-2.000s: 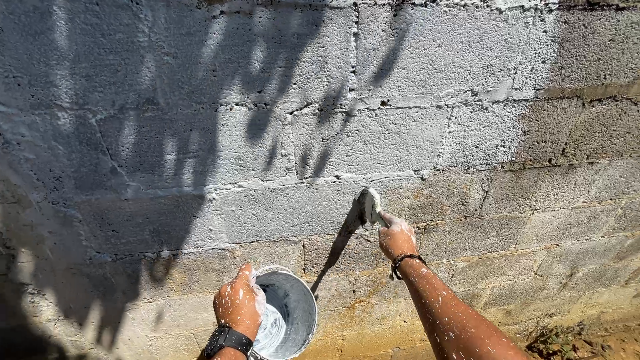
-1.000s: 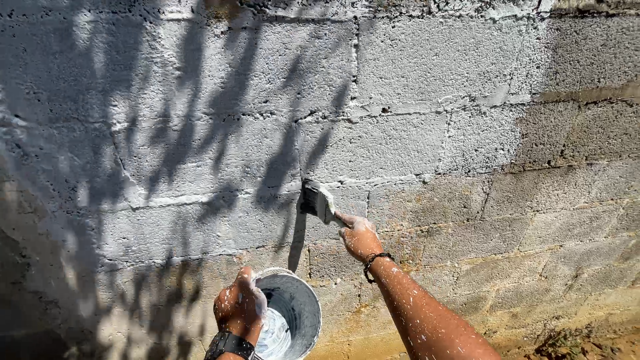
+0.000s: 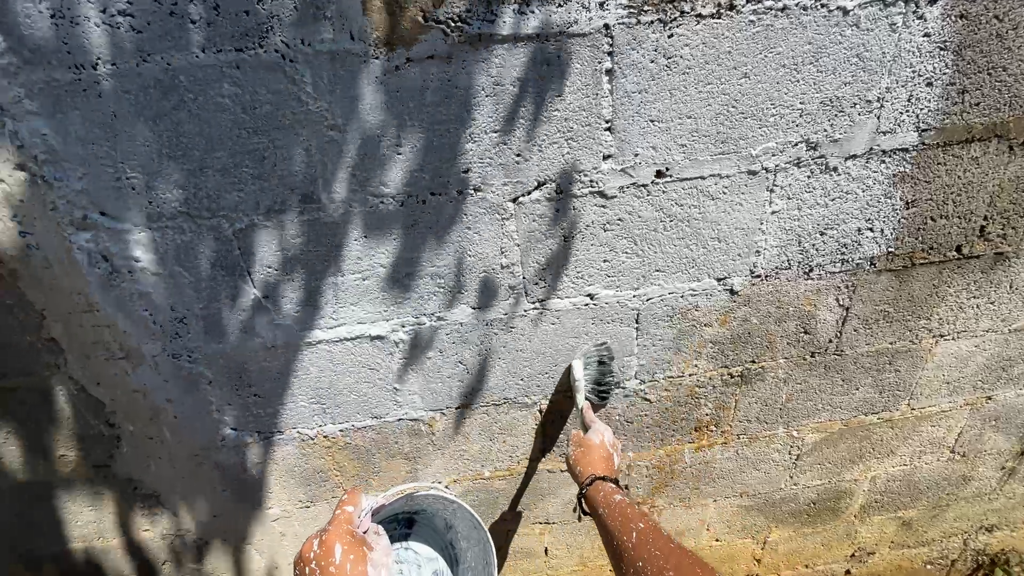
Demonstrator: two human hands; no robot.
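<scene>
My right hand (image 3: 594, 453), spotted with white paint and with a dark bracelet at the wrist, grips the handle of a paintbrush (image 3: 594, 374). The brush's whitened bristles are at the concrete block wall (image 3: 688, 224), near the lower edge of its painted part. At the bottom, my left hand (image 3: 340, 544) holds the rim of a bucket (image 3: 472, 528) with white paint (image 3: 420, 558) inside. That hand is partly cut off by the frame edge, and white paint covers its fingers.
Unpainted grey-brown blocks (image 3: 856, 384) lie below and right of the white area. Shadows (image 3: 240, 160) fall over the wall's left side. A little soil or plant matter (image 3: 996, 562) shows at the bottom right.
Since one second ago, the brush in my right hand has moved right along the wall, and its bristles have turned from left to right. My left hand keeps hold of the bucket.
</scene>
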